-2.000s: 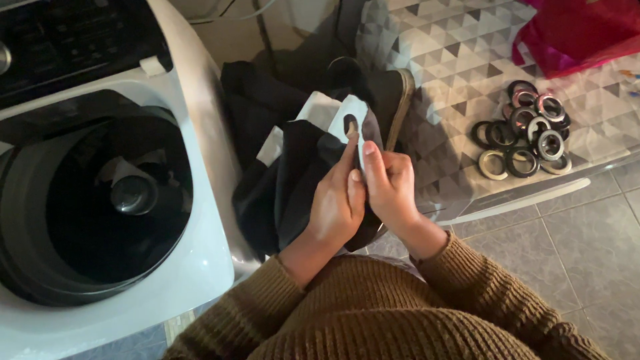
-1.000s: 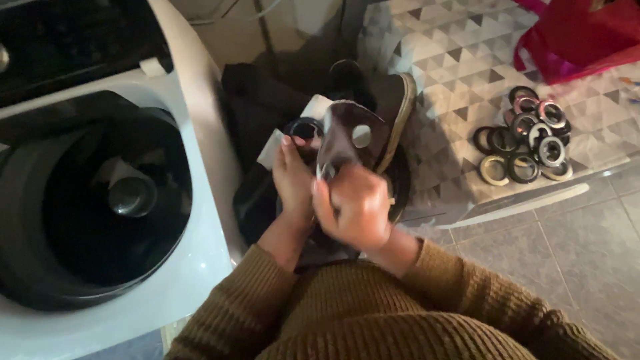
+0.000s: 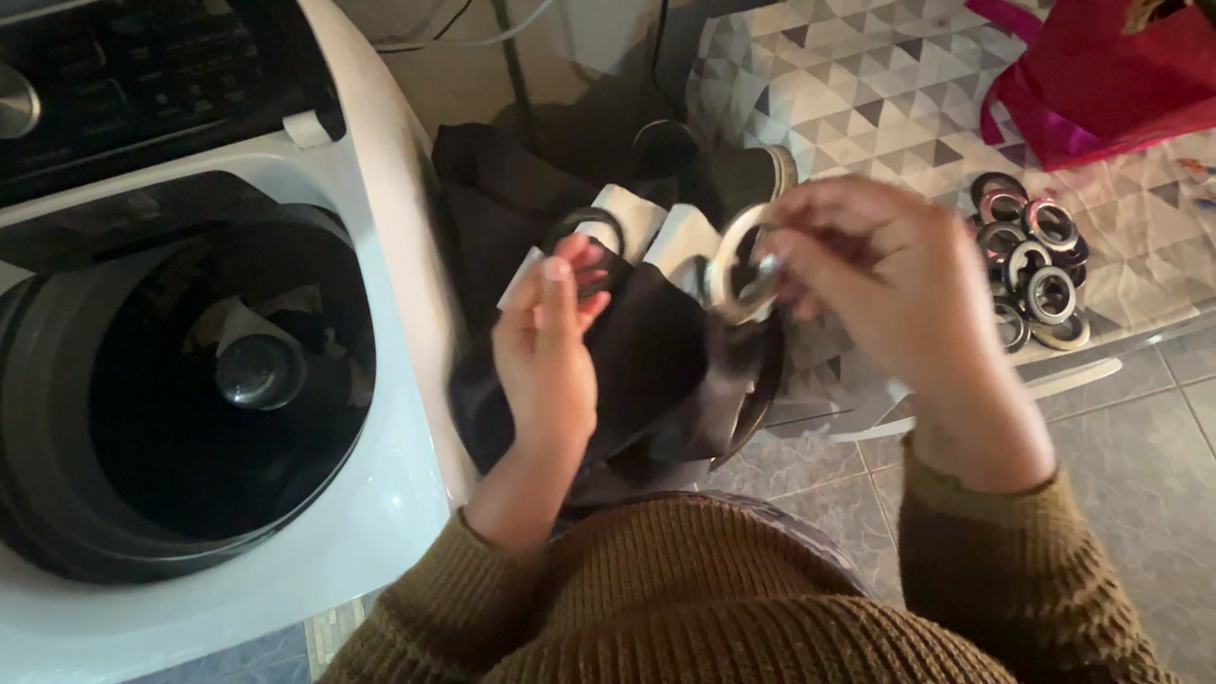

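Note:
Between the thumb and fingers of my right hand (image 3: 879, 271) is a light-coloured curtain grommet ring (image 3: 736, 266), held over the cloth. My left hand (image 3: 551, 361) is raised over the dark fabric (image 3: 655, 342) with a dark ring (image 3: 589, 233) at its fingertips; how firmly it is held is hard to see. White strips (image 3: 627, 217) of the cloth show behind and between the hands. On the patterned cloth to the right lies a pile of metallic and dark rings (image 3: 1050, 294).
An open top-loading washing machine (image 3: 408, 456) stands at the left, with some cloth inside its drum. A table with a triangle-patterned cover (image 3: 855, 85) is at the right, bearing a red bag (image 3: 1121, 85). A shoe (image 3: 750, 176) is behind the dark fabric. Floor tiles (image 3: 1140, 456) show below.
My hands have moved apart. My right hand has moved right and up and now has a light ring in it; one second ago it was at the cloth.

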